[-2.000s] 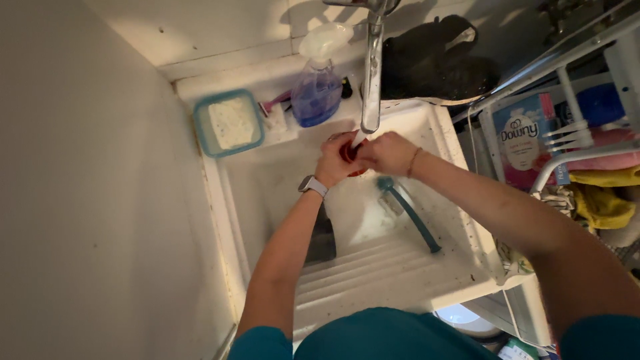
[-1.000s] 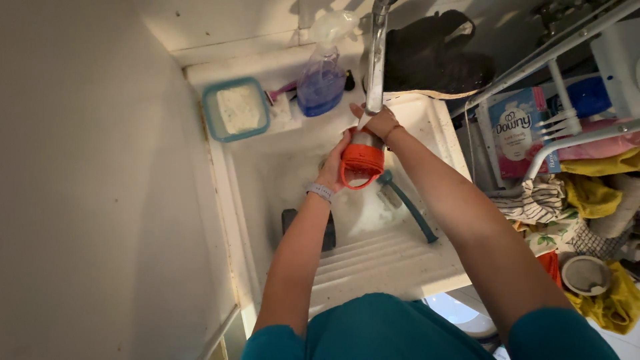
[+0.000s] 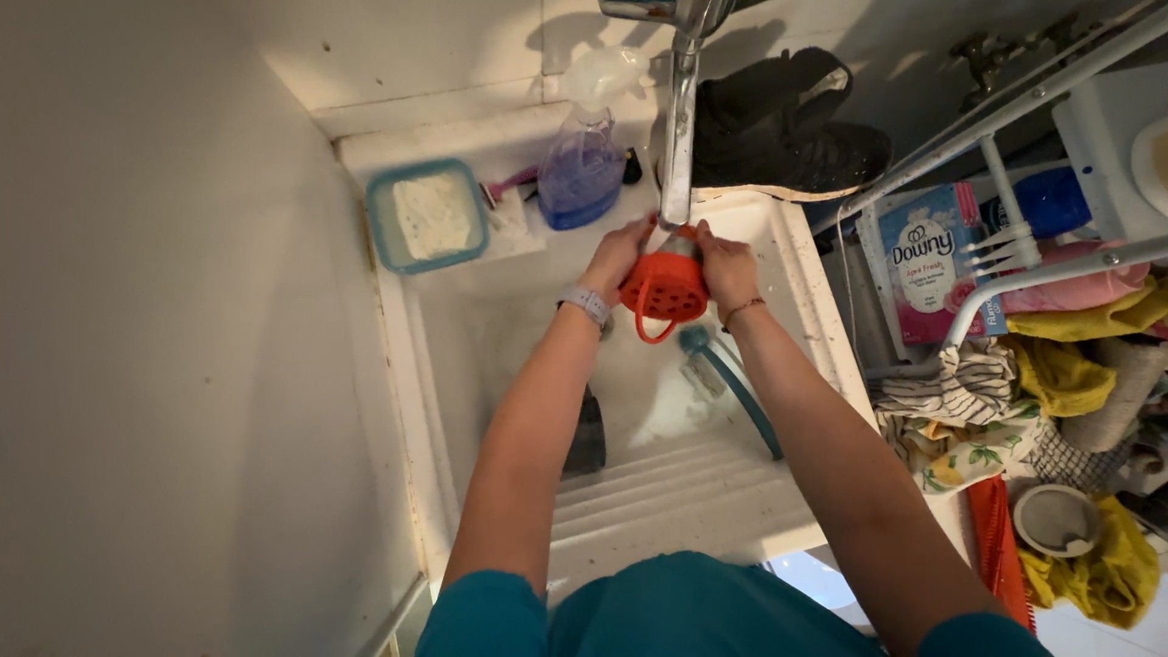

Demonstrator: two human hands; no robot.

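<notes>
My left hand (image 3: 613, 265) grips the left side of a red plastic piece with round holes and a loop handle (image 3: 666, 287). On its other side, my right hand (image 3: 728, 269) holds the same piece, its thumb near the rim. The piece is tilted right below the spout of the chrome faucet (image 3: 678, 155), and water appears to run at its upper edge. Below it in the white laundry sink (image 3: 693, 502) lie a teal-handled brush (image 3: 744, 392) and a dark object (image 3: 587, 438), partly hidden by my left forearm.
On the sink's back ledge stand a teal-rimmed container of white powder (image 3: 433, 217), a spray bottle with purple liquid (image 3: 582, 178) and a pink razor (image 3: 513, 182). Black shoes (image 3: 785, 128) sit behind right. A white metal rack (image 3: 1049, 274) holding a Downy box (image 3: 935, 255) borders the right.
The red piece, mostly hidden between my hands at first, has come into view and now shows its holed face. My right hand has moved from behind it to its right side.
</notes>
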